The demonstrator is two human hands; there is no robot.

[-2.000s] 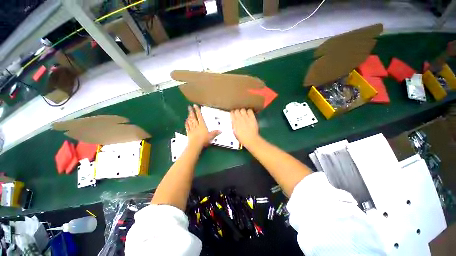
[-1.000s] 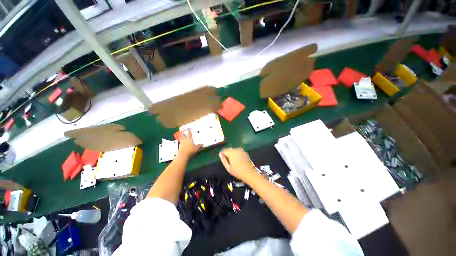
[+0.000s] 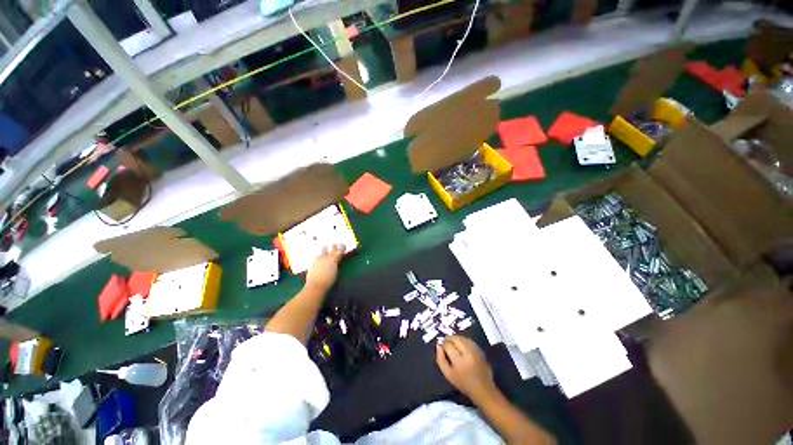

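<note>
My left hand rests on the near edge of a white card insert lying in a yellow box, its fingers apart. The box's brown lid stands open behind it. My right hand is at the near edge of a loose pile of small white and silver batteries on the black bench. Its fingers are bent and touch the pile; whether they grip a battery cannot be told. A dark heap of AV cables with yellow, red and white tips lies left of the pile.
Stacked white card inserts lie right of the batteries. A brown carton of batteries stands at far right. Other yellow boxes, red-orange squares and white pieces sit on the green belt. A squeeze bottle is at left.
My right hand has moved from the belt's edge down to the battery pile. My left hand stays at the box. The view has shifted right, with boxes appearing further left.
</note>
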